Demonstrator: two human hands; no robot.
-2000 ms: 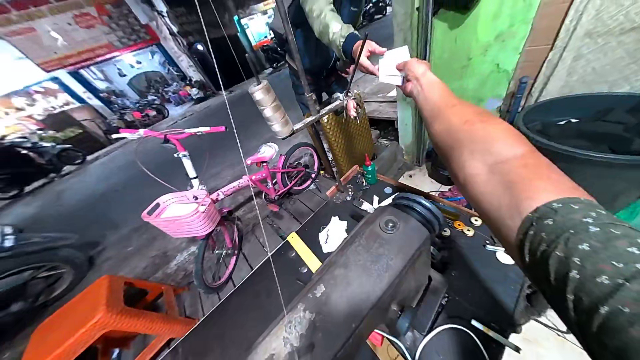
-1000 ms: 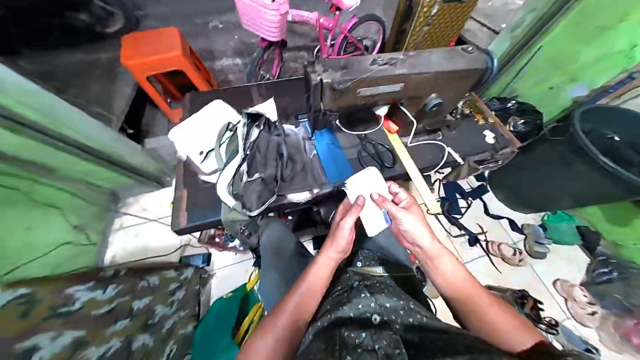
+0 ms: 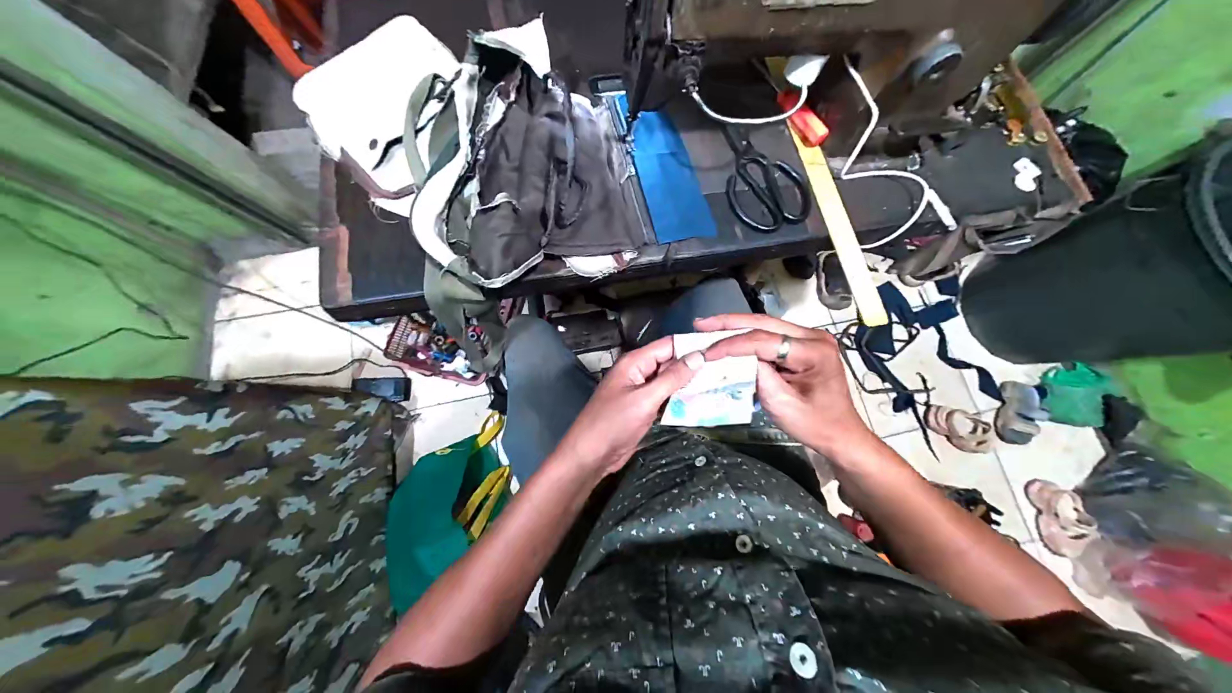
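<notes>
A small pale folded paper [image 3: 710, 397] with blue-green printing is held between my two hands over my lap. My left hand [image 3: 637, 393] pinches its left side, thumb on top. My right hand [image 3: 794, 380], with a ring on one finger, grips its upper right part, and the fingers cover some of it. Beyond the hands, at the sewing table's front edge, lie a dark fabric bag [image 3: 520, 183] with grey straps, a blue flat piece [image 3: 669, 178] and black-handled scissors [image 3: 767, 191].
A sewing machine [image 3: 828, 38] stands on the table [image 3: 371, 274], with a white cable [image 3: 871, 125] and a yellow ruler [image 3: 847, 231] overhanging the edge. A camouflage-covered surface [image 3: 192, 520] is at left; a dark bin [image 3: 1078, 289] and sandals [image 3: 958, 426] are at right.
The view has swung down from the street side to my lap. Earlier my hand met another person's hand at a white paper; now both my hands hold a paper, with its coloured printing showing.
</notes>
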